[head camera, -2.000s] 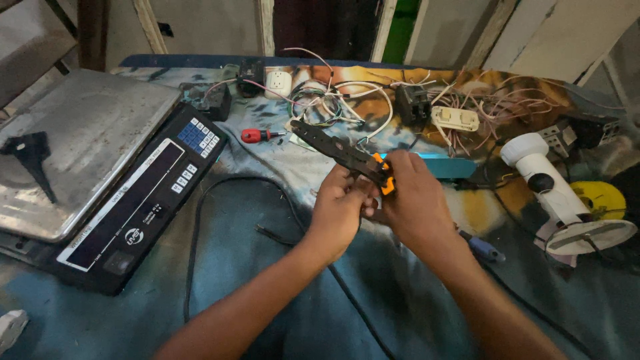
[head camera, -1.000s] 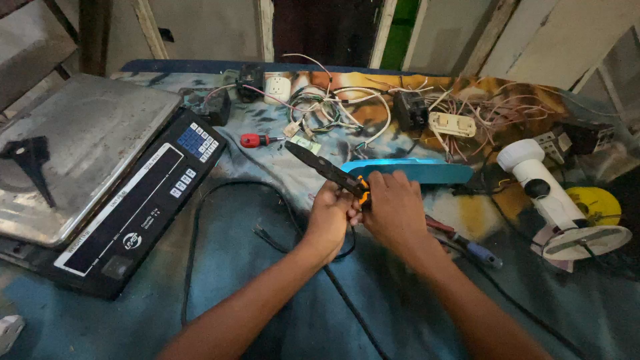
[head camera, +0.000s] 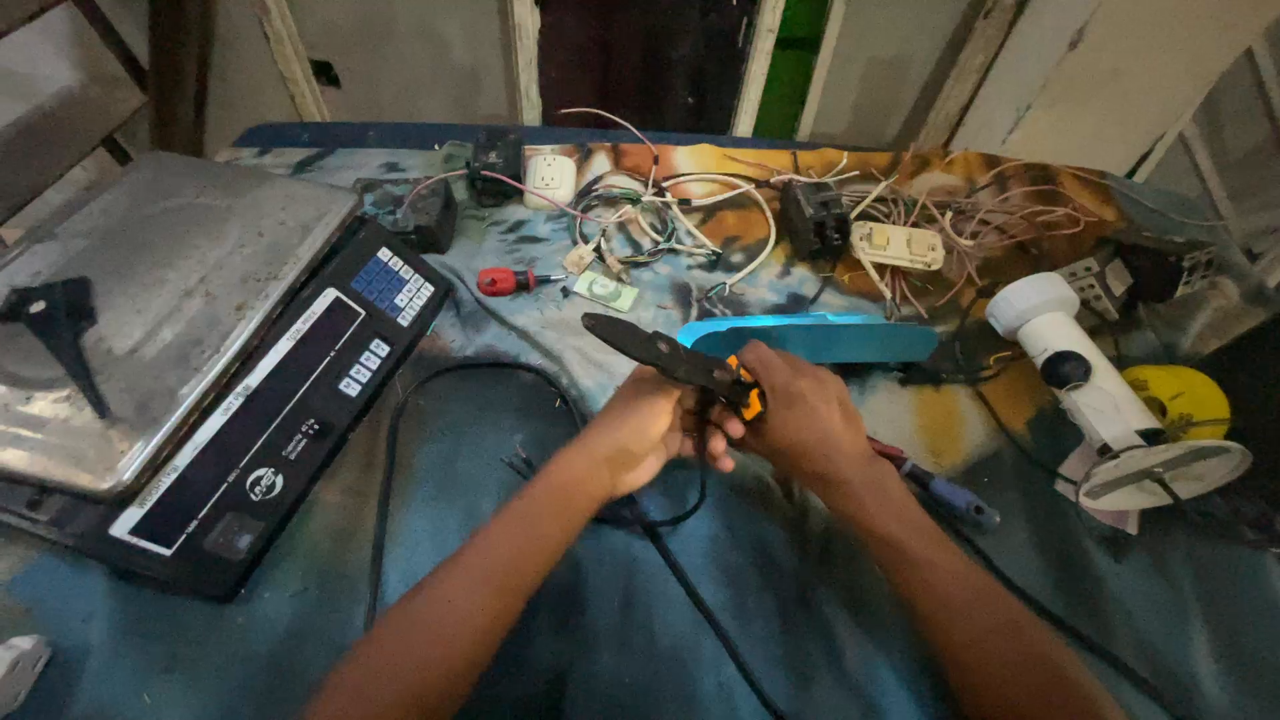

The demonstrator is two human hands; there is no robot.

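My right hand (head camera: 805,410) grips a dark hand tool (head camera: 655,350) with orange parts at its handles, probably a wire stripper or pliers; its long blade-like head points up and left. Close against it, my left hand (head camera: 650,425) has its fingers curled beneath the tool, around what looks like the black cable (head camera: 690,580); the fingers hide the grip itself. The cable loops over the cloth below my hands, and bare wire ends (head camera: 518,460) show left of my wrist. Behind the tool lies a shiny blue strip-shaped object (head camera: 850,340).
A scale (head camera: 270,430) stands at left. Beyond my hands are a red screwdriver (head camera: 505,281), a white outlet (head camera: 549,182), tangled wires (head camera: 640,220) and a white switch plate (head camera: 897,246). At right are a blue-handled tool (head camera: 958,500), a white cylindrical device (head camera: 1090,370) and a yellow roll (head camera: 1180,400).
The tool's head has turned in my hands, showing a narrower side than two seconds ago. Both hands stay close together near the same spot, and more of the blue object shows.
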